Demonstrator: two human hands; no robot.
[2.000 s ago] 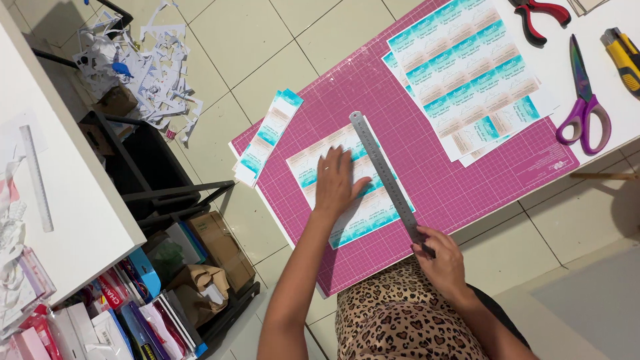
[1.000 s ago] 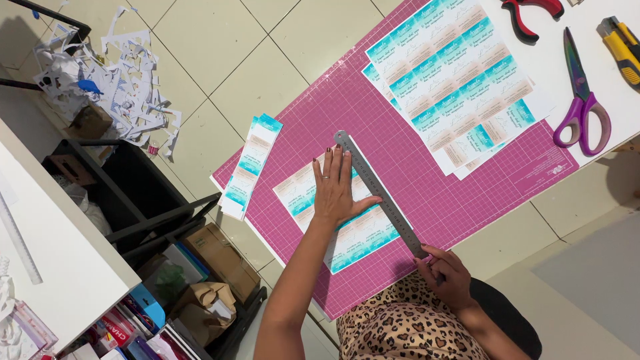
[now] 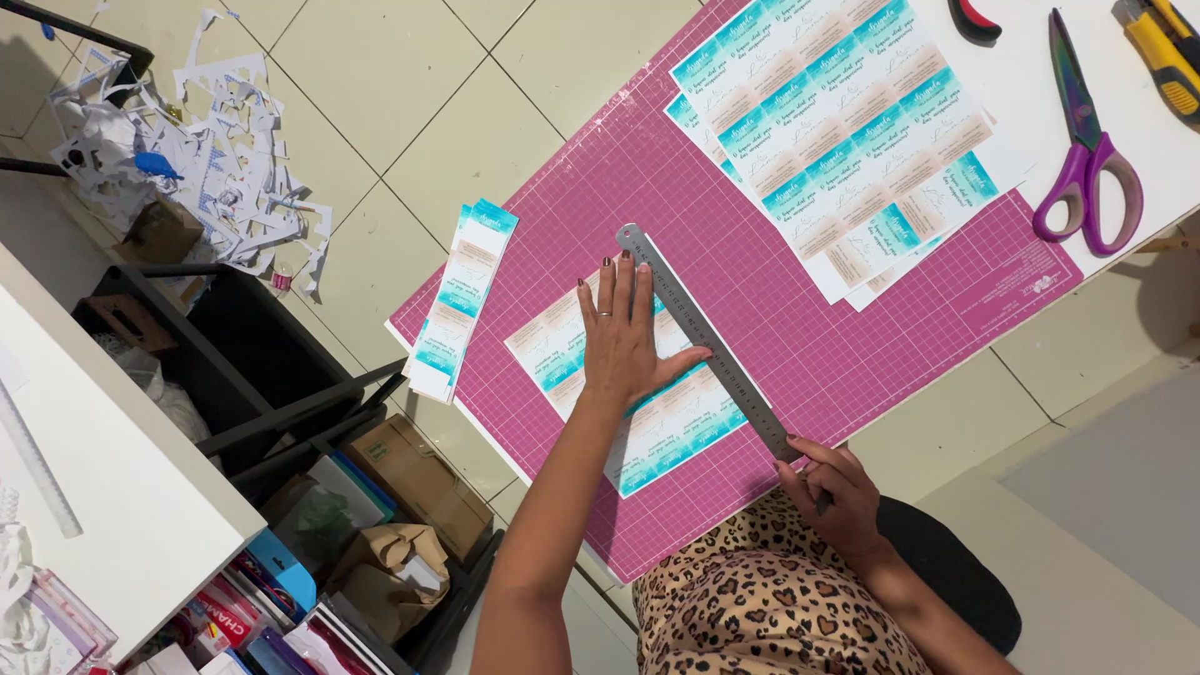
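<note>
My left hand [image 3: 621, 352] lies flat on a printed sheet of teal and beige labels [image 3: 675, 448], fingers pointing up the view and thumb touching a steel ruler [image 3: 689, 323]. The ruler lies slantwise along the sheet's right side, with a white strip showing beyond its edge. At the ruler's lower end, my right hand [image 3: 832, 487] has its thumb and fingers closed on it. A dark piece shows among those fingers; I cannot tell whether it is the ruler's end or another tool. Under the sheet is a pink cutting mat [image 3: 581, 216].
Cut label strips [image 3: 461, 305] overhang the mat's left edge. Printed sheets [image 3: 844, 122] lie at upper right, beside purple-handled scissors [image 3: 1087, 159], a yellow utility knife [image 3: 1162, 61] and a red-and-black tool handle [image 3: 975, 21]. Paper scraps [image 3: 211, 159] and a black shelf rack [image 3: 272, 375] stand left, near another white table [image 3: 103, 450].
My left hand has slid up the sheet, its fingers now straighter and nearer the ruler's upper end, with the thumb against the ruler. The right hand stays at the ruler's lower end.
</note>
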